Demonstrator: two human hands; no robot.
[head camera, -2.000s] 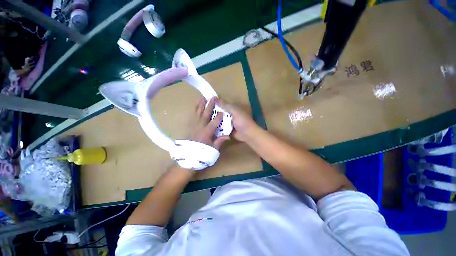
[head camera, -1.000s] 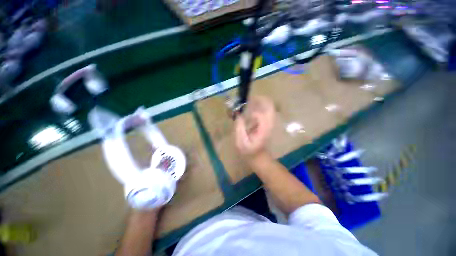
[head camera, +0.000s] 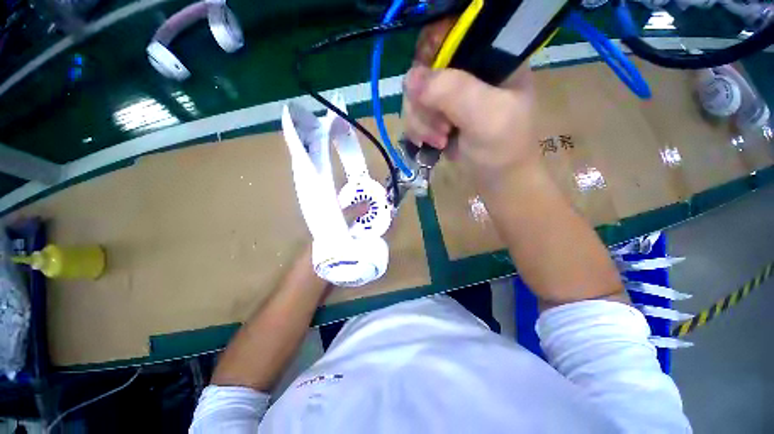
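Observation:
The white cat-ear headphones (head camera: 316, 186) are held over the cardboard, one round cup with a slotted inner plate (head camera: 367, 206) facing up and the other cup (head camera: 351, 260) nearer me. My left hand (head camera: 360, 208) is mostly hidden behind the cups; a finger shows at the slotted plate, and it holds the headphones. My right hand (head camera: 462, 106) is closed around the black and yellow screwdriver (head camera: 502, 38). The silver screwdriver nose (head camera: 413, 182) is beside the right edge of the slotted cup; whether they touch is unclear.
Other headphones (head camera: 193, 38) lie on the green belt (head camera: 280, 51). More headphones (head camera: 721, 91) are at the far right. A yellow bottle (head camera: 75, 262) lies at the left. A blue hose (head camera: 378, 93) and black cable hang around the tool. A blue bin (head camera: 528, 314) with white pieces is below right.
My right hand has left the headphones and taken hold of the screwdriver, bringing its nose down and left to the cup. The headphones are turned, with the slotted plate exposed. The view has shifted.

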